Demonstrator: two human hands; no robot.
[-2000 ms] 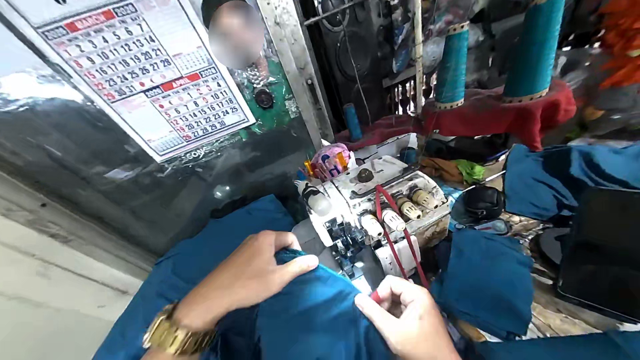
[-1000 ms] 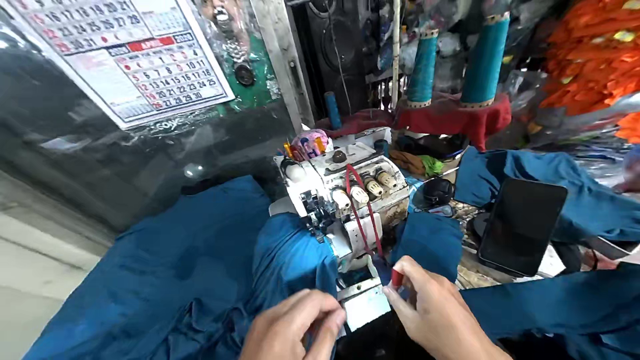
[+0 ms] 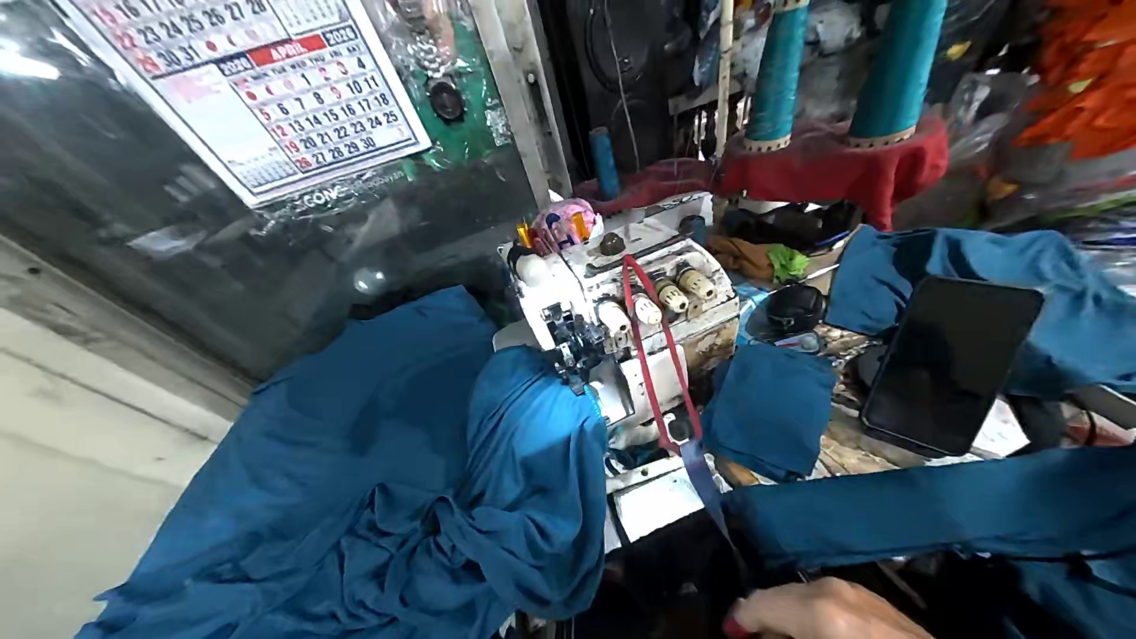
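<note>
A white overlock sewing machine [image 3: 621, 302] stands mid-view with its lamp lit. Teal-blue fabric [image 3: 532, 479] lies at its left side, one edge at the presser foot, and spreads down to the lower left. A red ribbon [image 3: 652, 355] hangs in a loop over the machine's front, joined at its lower end to a dark blue strip [image 3: 706, 488]. My right hand [image 3: 825, 612] is at the bottom edge, fingers closed on a small red thing [image 3: 735, 621] that is mostly hidden. The dark strip runs down towards this hand. My left hand is out of view.
A black smartphone [image 3: 954, 364] lies right of the machine among folded teal fabric pieces [image 3: 772, 408]. A long teal strip [image 3: 932, 506] crosses the lower right. Teal thread cones [image 3: 901, 71] stand on red cloth [image 3: 825, 177] behind. A calendar [image 3: 293, 98] hangs on the panel at the left.
My left hand has gone from the fabric and out of view. My right hand has moved down from beside the machine to the bottom edge, the red thing still in its fingers.
</note>
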